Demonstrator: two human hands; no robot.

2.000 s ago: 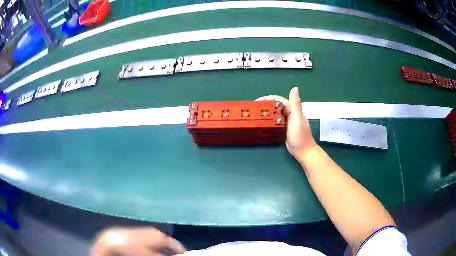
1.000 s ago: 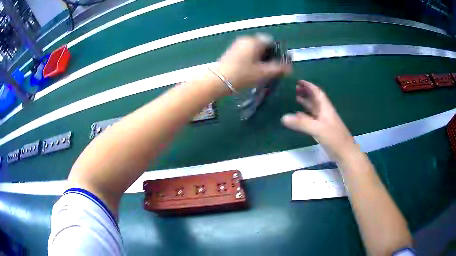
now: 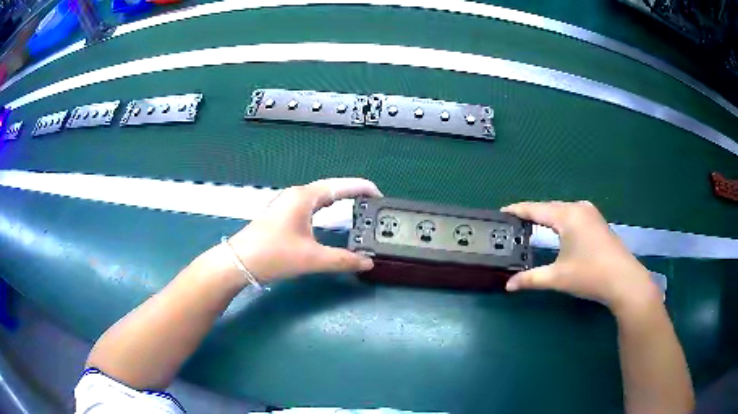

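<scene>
A dark grey carrier (image 3: 443, 233) lies face up with a pale strip of four round forms in it. It sits on the stacked red carriers (image 3: 437, 273) at the near edge of the belt. My left hand (image 3: 295, 230) grips the grey carrier's left end, thumb in front and fingers behind. My right hand (image 3: 578, 251) grips its right end the same way. Whether the grey carrier is fully seated on the red stack cannot be told.
Two grey fixture plates (image 3: 307, 107) lie end to end on the green belt beyond. Several more (image 3: 162, 109) lie at the left. A red carrier (image 3: 724, 186) shows at the right edge. A silver-white plate (image 3: 659, 283) is partly hidden behind my right wrist.
The blurred grey piece from my left hand is now over the red stack, held by both hands. One fewer grey plate lies in the middle row than two seconds ago.
</scene>
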